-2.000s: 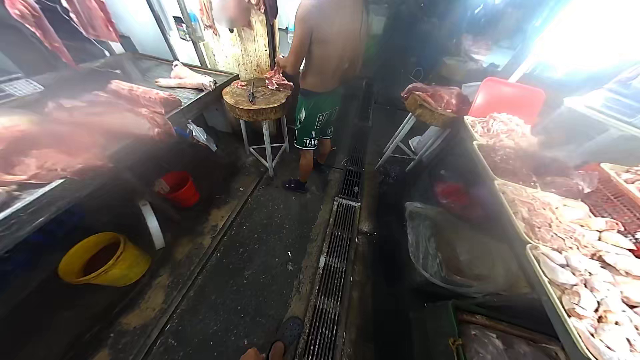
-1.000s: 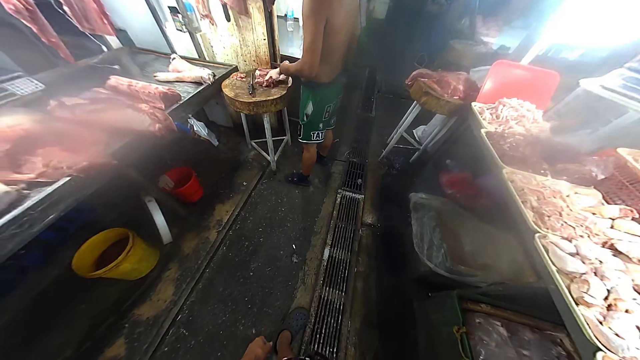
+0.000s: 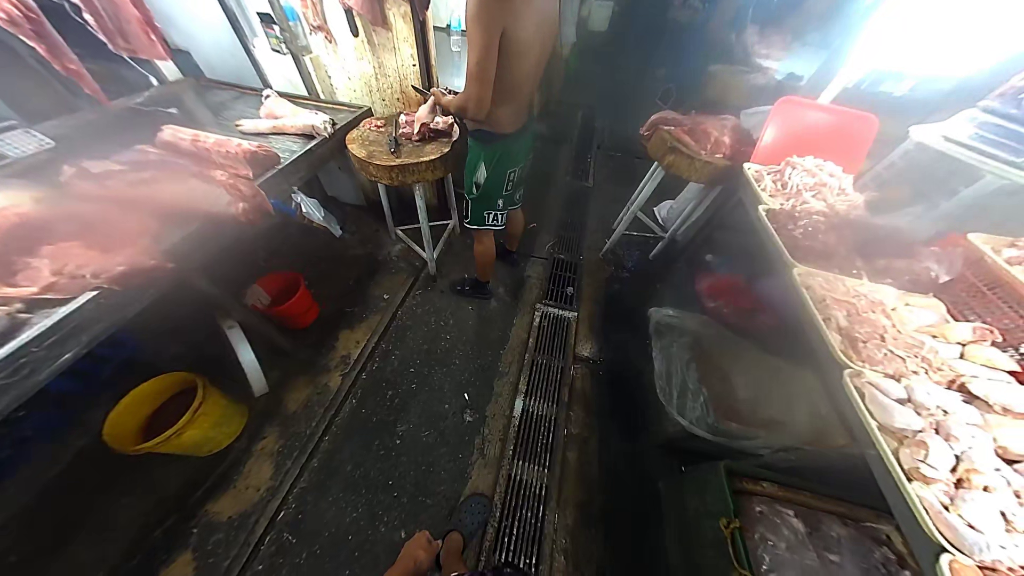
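My left hand shows only in part at the bottom edge, its fingers seemingly curled, close to a foot in a dark clog. Whether it holds anything is unclear. My right hand is out of view. Farther ahead, a shirtless co-worker in green shorts stands at a round wooden chopping block on a metal stand. Their hands are at a piece of raw meat, with a knife by them. Another dark-handled tool lies on the block.
Left, a metal table bears raw meat above a red bucket and a yellow bucket. A floor drain grate runs ahead. Right stand another block with meat and trays of poultry pieces.
A knife now shows by the co-worker's hands, and part of the meat on their block stands raised. The buckets and the tool on the block have stayed in place.
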